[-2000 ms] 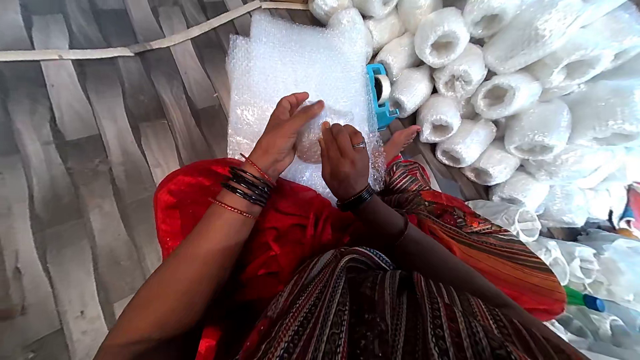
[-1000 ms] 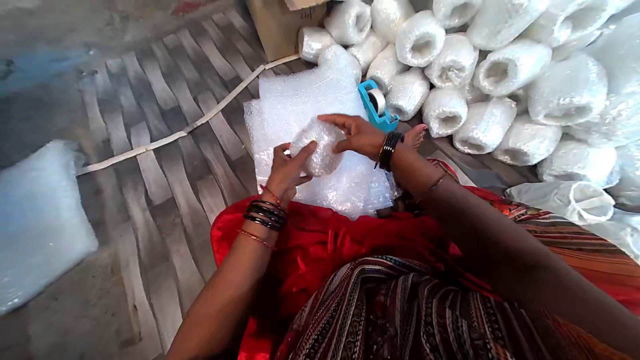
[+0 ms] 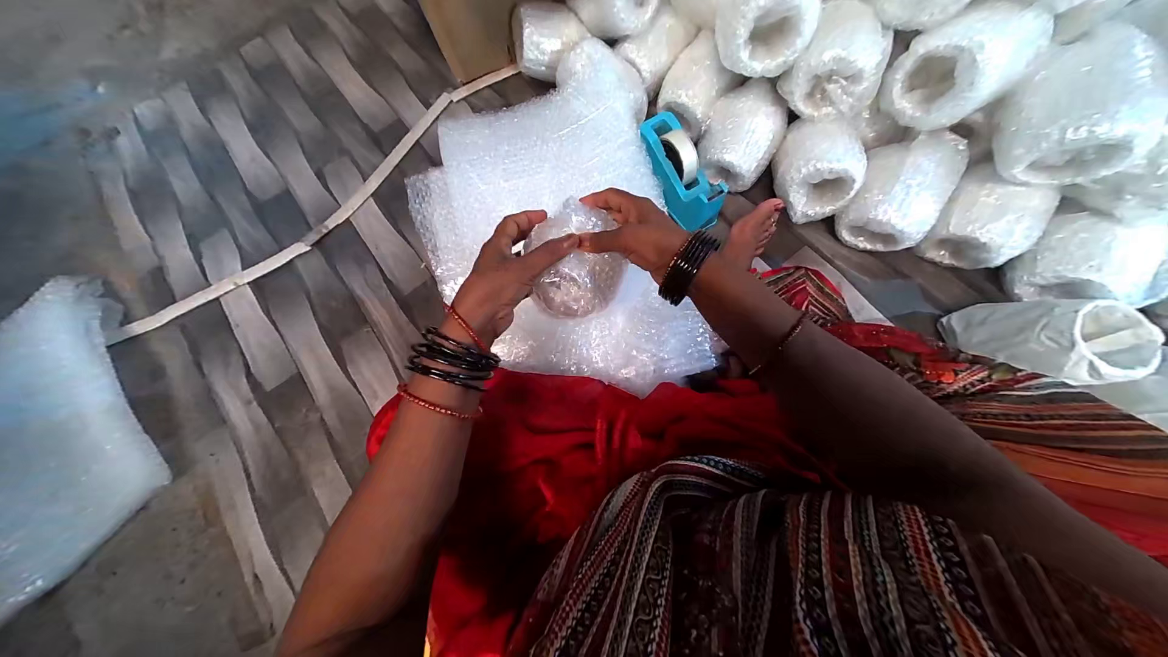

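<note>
Between my two hands is a rounded bundle of clear bubble wrap (image 3: pixel 577 278); what it wraps cannot be made out. My left hand (image 3: pixel 511 265) grips its left side, the thumb across its upper part. My right hand (image 3: pixel 636 230) pinches its top right edge with thumb and fingers. Beneath the bundle, sheets of bubble wrap (image 3: pixel 538 146) lie stacked on the floor before my lap. A blue tape dispenser (image 3: pixel 691 199) holding a roll of clear tape (image 3: pixel 679 155) stands just beyond my right hand, at the right edge of the sheets.
Many bubble-wrapped hollow cylinders (image 3: pixel 821 169) are piled at the upper right, near my bare foot (image 3: pixel 754 233). Another bubble wrap sheet (image 3: pixel 73 438) lies at the left. A pale strip (image 3: pixel 351 205) crosses the patterned floor mat (image 3: pixel 274 301) to a cardboard box (image 3: pixel 474 36). A white plastic roll (image 3: pixel 1049 339) lies right.
The bundle has turned in my hands since a second ago, and both hands have changed their hold on it. The view has shifted, bringing in the sheet at the left since two seconds ago.
</note>
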